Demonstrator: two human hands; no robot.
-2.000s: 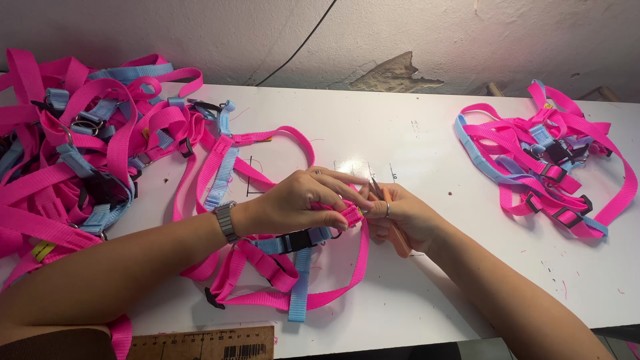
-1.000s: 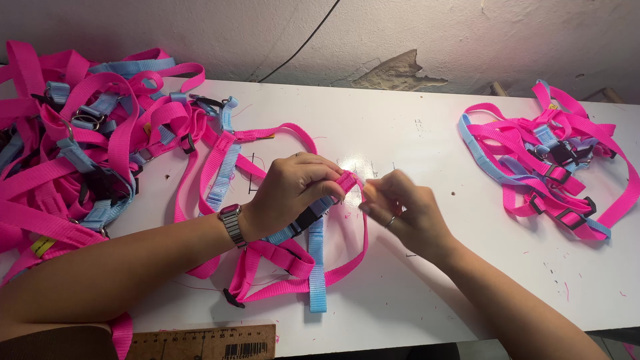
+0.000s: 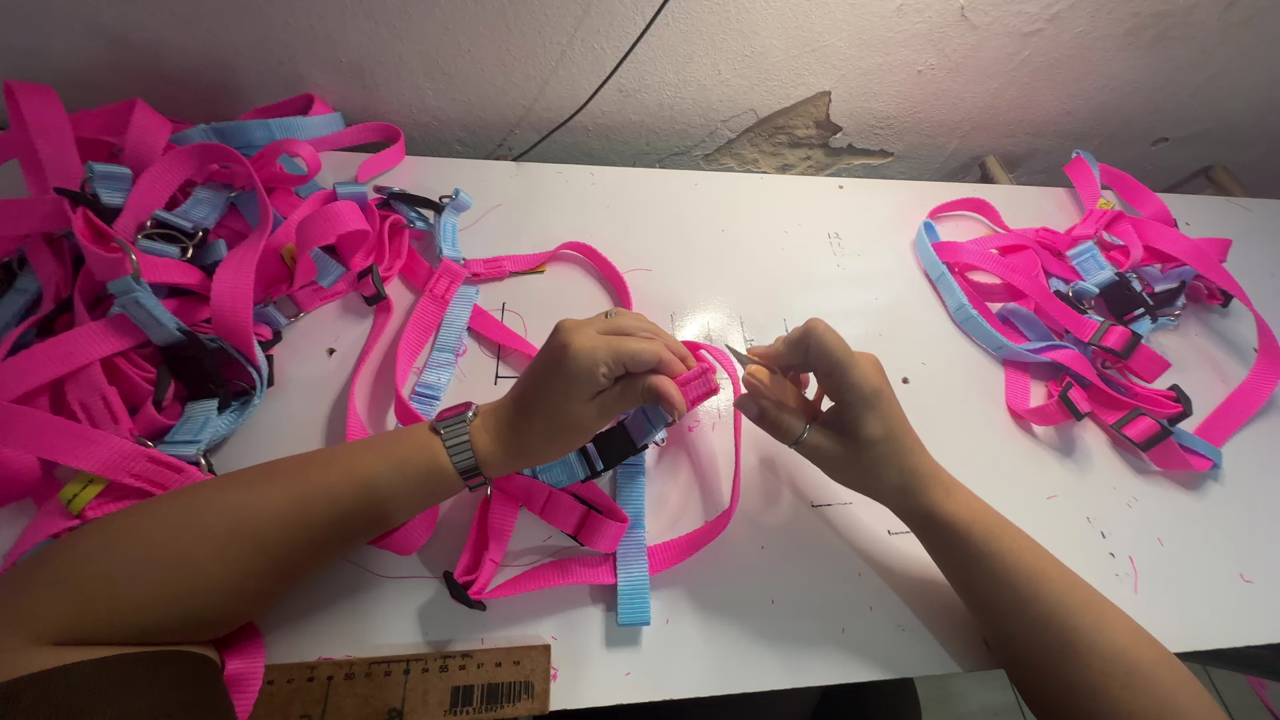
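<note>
My left hand (image 3: pixel 590 395), with a metal-banded watch on the wrist, grips a folded, stitched part of a pink and light-blue webbing harness (image 3: pixel 695 385). A black plastic buckle (image 3: pixel 612 448) hangs just below these fingers, and a light-blue strap (image 3: pixel 632 540) trails down over the white table. To the right, my right hand (image 3: pixel 815 395) is closed around a small cutting tool (image 3: pixel 740 356), likely thread snips; only its pointed metal tip shows, beside the pink strap. The handle is hidden in the palm.
A large heap of pink and blue webbing harnesses (image 3: pixel 240 220) covers the table's left side. Another tangled harness pile (image 3: pixel 1150 260) lies at the right. A wooden ruler (image 3: pixel 400 685) rests along the front edge of the white table (image 3: pixel 800 620). Behind stands a wall (image 3: pixel 950 90) with chipped plaster.
My right hand has parted slightly from the left and turned, and the tool's tip points toward the webbing. Two seconds ago the tool's orange handle showed below this hand.
</note>
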